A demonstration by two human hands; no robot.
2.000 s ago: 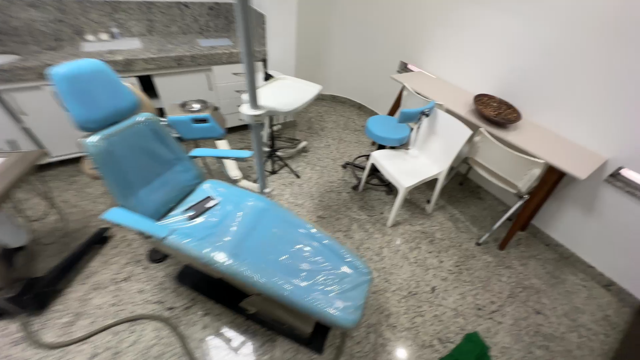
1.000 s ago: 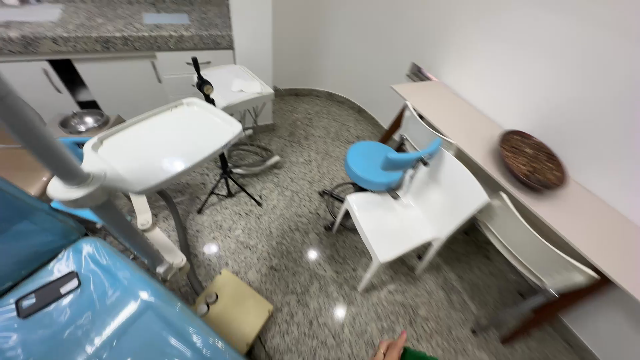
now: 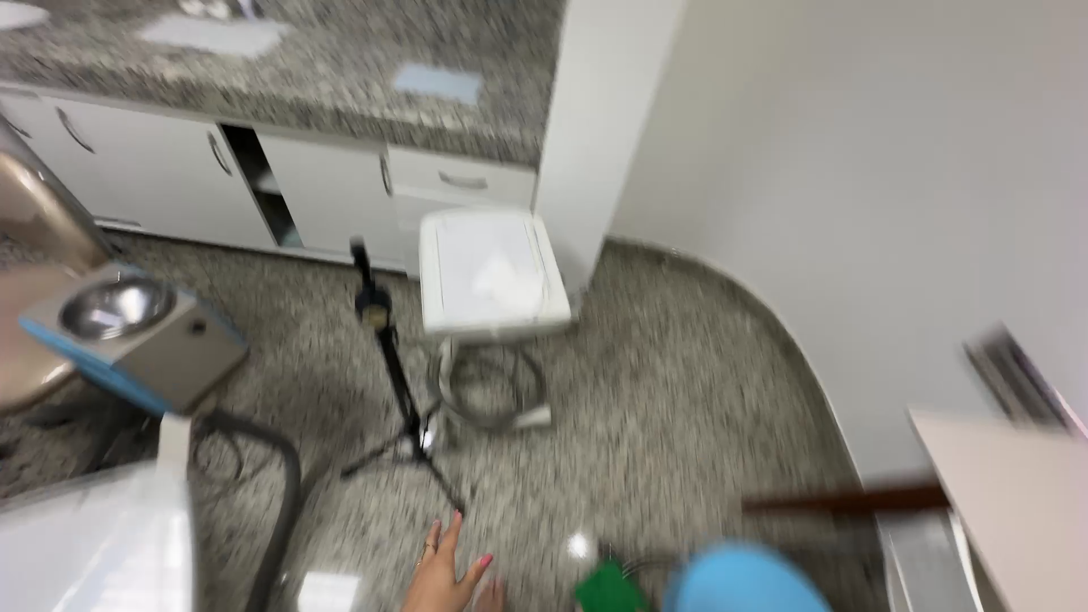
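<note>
My left hand (image 3: 442, 574) reaches up from the bottom edge, back of the hand showing, fingers apart, a ring on one finger, with nothing in it. Just right of its thumb, a bit of what seems to be my right hand (image 3: 490, 597) shows at the bottom edge; the rest is out of view. Above my left hand a black tripod stand (image 3: 396, 374) stands on the speckled floor. Behind it is a small white tray table (image 3: 493, 272) with white paper or cloth on top and a coiled hose (image 3: 489, 416) below. A green item (image 3: 610, 586), blurred, lies at the bottom edge.
A metal bowl (image 3: 119, 308) sits in a dental unit on the left, near a dark hose (image 3: 285, 501) and a white tray (image 3: 102, 544). Behind are white cabinets (image 3: 323, 187) under a granite counter (image 3: 340, 106). A blue stool seat (image 3: 744, 582) and a tabletop (image 3: 1011, 484) are at right.
The view has swung a lot, from the blue dental chair and white chair toward the tripod and counter. My left hand now shows with its fingers spread.
</note>
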